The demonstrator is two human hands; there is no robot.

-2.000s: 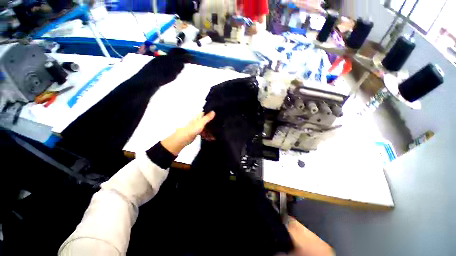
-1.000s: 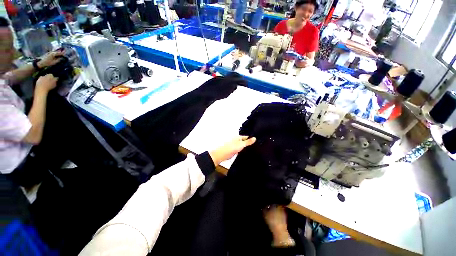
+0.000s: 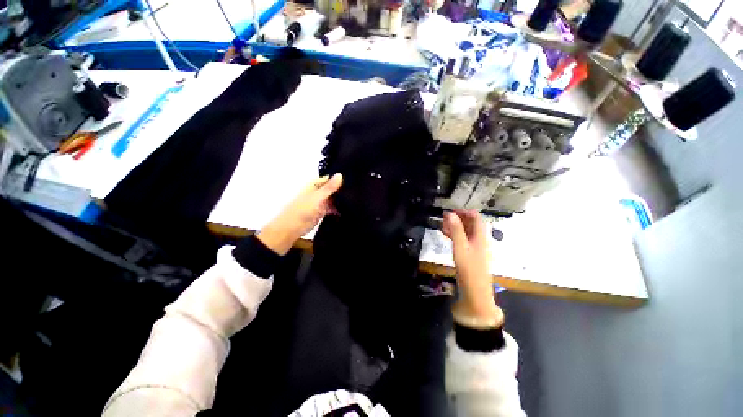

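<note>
A black garment piece [image 3: 375,155] with small pale shiny dots lies on the white table at the left side of the overlock machine [image 3: 497,155] and hangs over the table's front edge. My left hand [image 3: 308,210] grips the cloth's left edge between thumb and fingers. My right hand [image 3: 471,244] is raised at the machine's front, just right of the cloth. Its fingers are bent, and I cannot tell if they hold anything. The needle area is hidden by the cloth and machine head.
Another black garment heap [image 3: 208,142] lies at left. Orange-handled scissors [image 3: 77,145] lie by a grey neighbouring machine [image 3: 49,102]. Black thread cones [image 3: 699,98] stand upper right. A blue-and-white bundle [image 3: 497,57] is behind the machine. The tan table edge [image 3: 570,289] runs in front.
My right hand has come up from below the table edge to the machine's front. My left hand stays on the cloth. The view has tilted down, and the people are out of view.
</note>
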